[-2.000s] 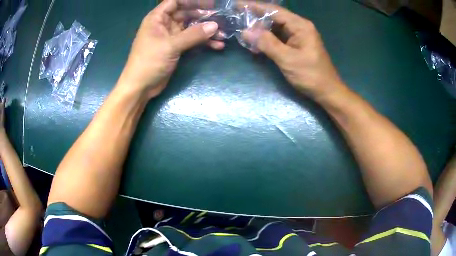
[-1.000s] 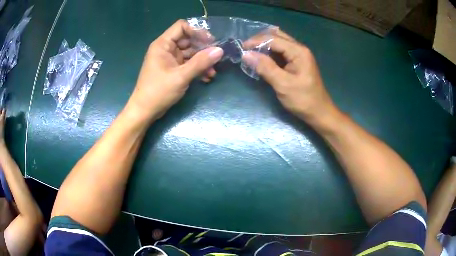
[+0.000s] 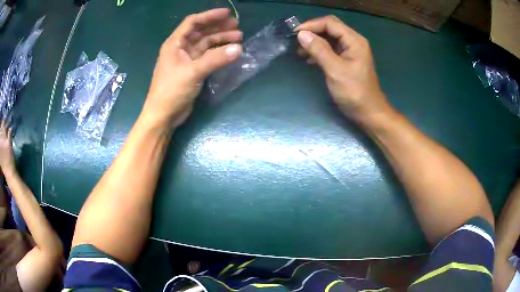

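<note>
A small clear bag (image 3: 248, 61) hangs slanted above the bench, its upper right corner pinched between the thumb and fingers of my right hand (image 3: 342, 65). Its lower left end reaches down beside my left hand. My left hand (image 3: 191, 65) is open, with thumb and fingers apart, just left of the bag, and does not grip it. The bag is slightly blurred, and I cannot tell what is in it. A pile of overlapping shiny bags (image 3: 91, 91) lies on the bench to the left, with small dark bits visible in it.
The green bench (image 3: 273, 211) has a pale front edge. Clear bags (image 3: 499, 80) lie at the far right, near a cardboard carton (image 3: 506, 28). A neighbour's bag heap (image 3: 18, 71) and arm (image 3: 25, 199) are at far left. Another person's arm (image 3: 509, 228) is at the right edge.
Both hands held the bag gathered between their fingertips before. My left hand has let go and opened. The bag is now stretched out, slanting down to the left from my right fingertips.
</note>
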